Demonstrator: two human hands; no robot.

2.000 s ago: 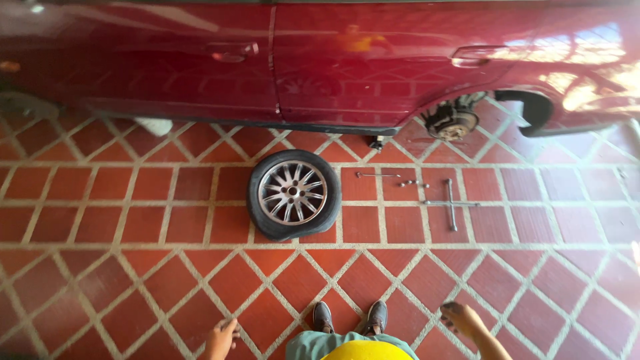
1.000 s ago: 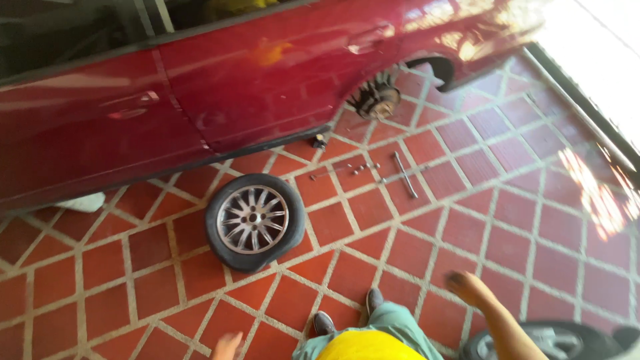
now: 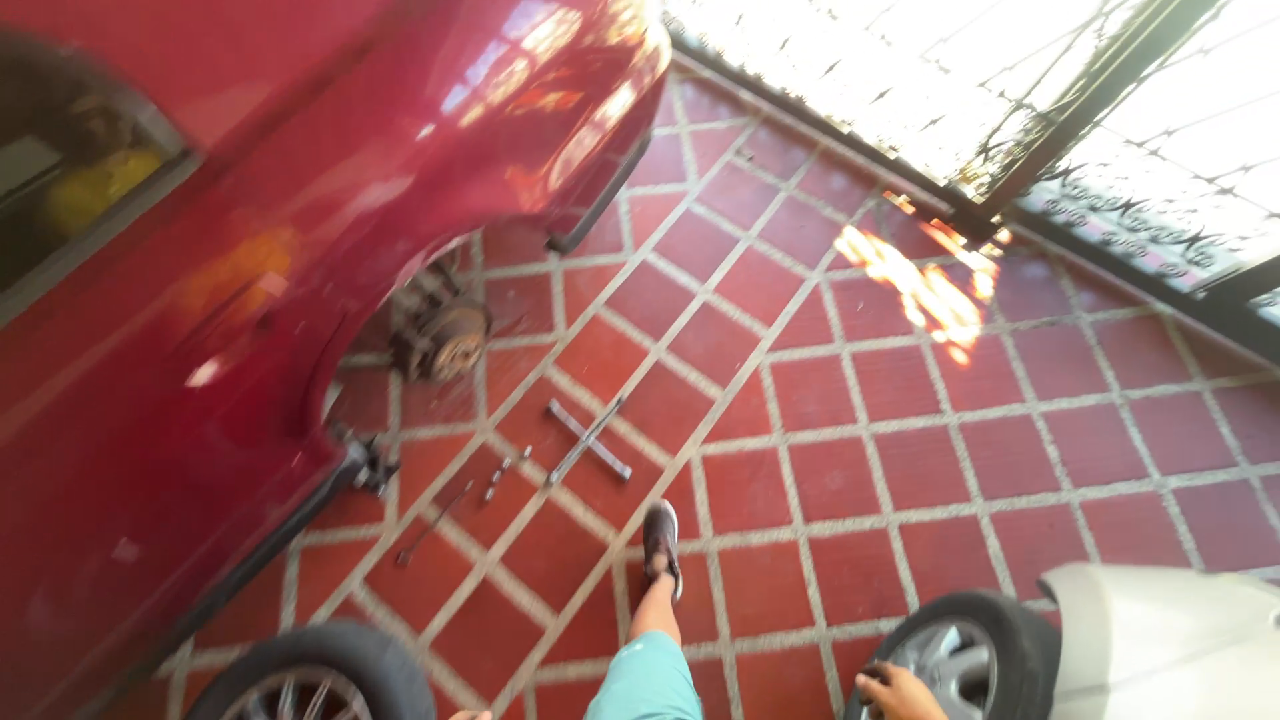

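Note:
My right hand (image 3: pixel 895 690) is at the bottom edge, its fingers partly curled, in front of a wheel (image 3: pixel 950 650) on a white car; whether it holds something small and dark cannot be told. Only a sliver of my left hand (image 3: pixel 470 714) shows at the bottom edge, right of a removed wheel (image 3: pixel 385 665) lying on the tiles. A four-way lug wrench (image 3: pixel 590 440) lies on the floor ahead of my foot. Left of it are several small metal pieces, likely lug nuts (image 3: pixel 493 480), and a thin metal rod (image 3: pixel 435 525).
The red car (image 3: pixel 250 250) stands at left, its bare wheel hub (image 3: pixel 455 345) exposed. A jack (image 3: pixel 370 468) is under its sill. The white car's body (image 3: pixel 1170 640) is at lower right. A metal gate (image 3: pixel 1040 110) runs along the upper right beyond the tiled floor (image 3: pixel 850 400).
The view has turned far to the right, bringing the gate and the white car into sight. One foot now shows extended forward; two seconds ago both feet were side by side.

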